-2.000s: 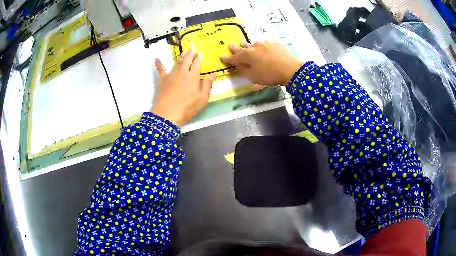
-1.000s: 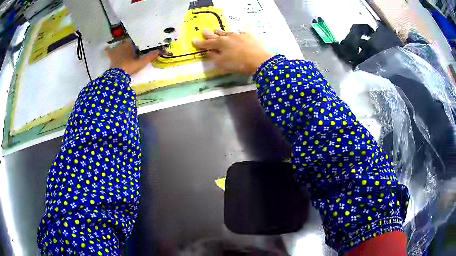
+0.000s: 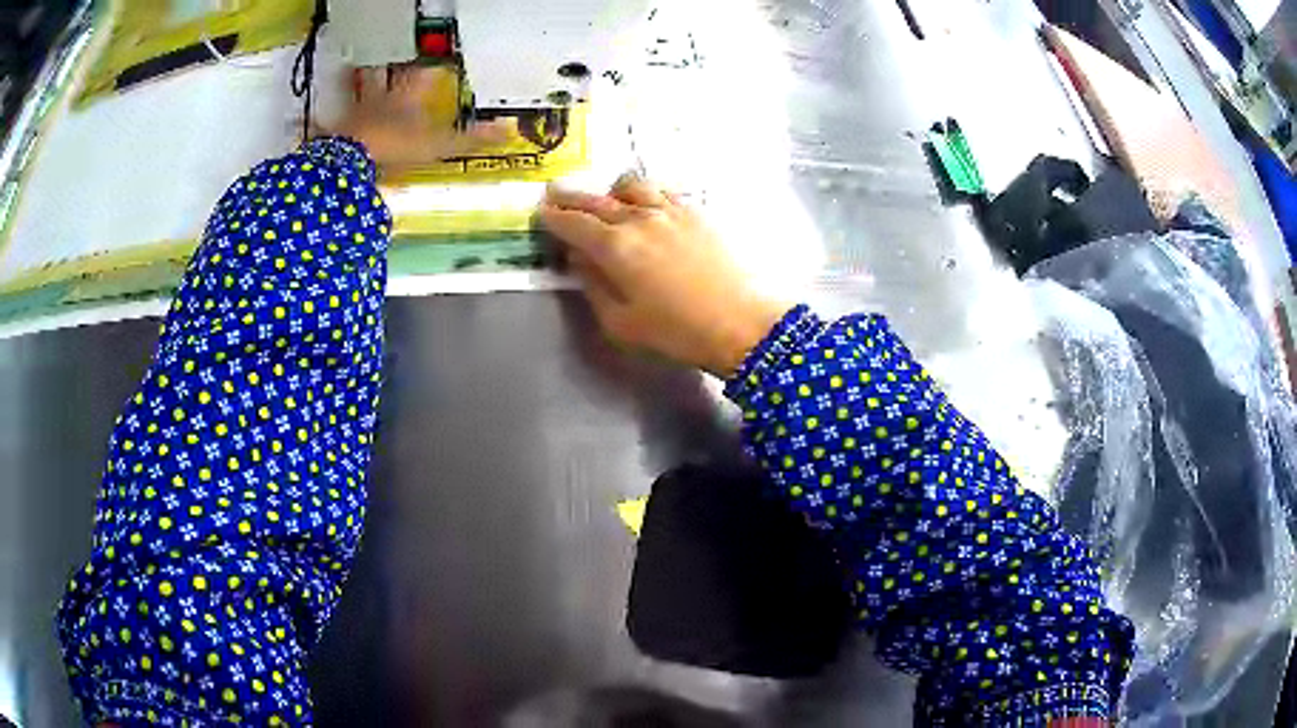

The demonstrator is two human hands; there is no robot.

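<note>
The yellow sewing template (image 3: 498, 154) lies under the white sewing machine head (image 3: 519, 50), mostly hidden by it. My left hand (image 3: 406, 117) is blurred, at the left of the needle area over the template; its fingertips are partly hidden. My right hand (image 3: 662, 270) is at the near edge of the white template board (image 3: 128, 150), right of the template, with its fingers pointing left and nothing seen in it. A black fabric panel, or a stack of them (image 3: 733, 576), lies on the grey table near me, partly covered by my right sleeve.
A clear plastic bag (image 3: 1124, 356) with black pieces lies at right. A green item (image 3: 954, 159) and black scraps (image 3: 1053, 206) are beyond it. A second yellow template area with a dark strip (image 3: 175, 60) is at upper left. A thin black cord (image 3: 307, 64) hangs by the machine head.
My left hand moved from the template's near side to the left of the needle. The template went left and further under the head. My right hand came off it to the board's near edge.
</note>
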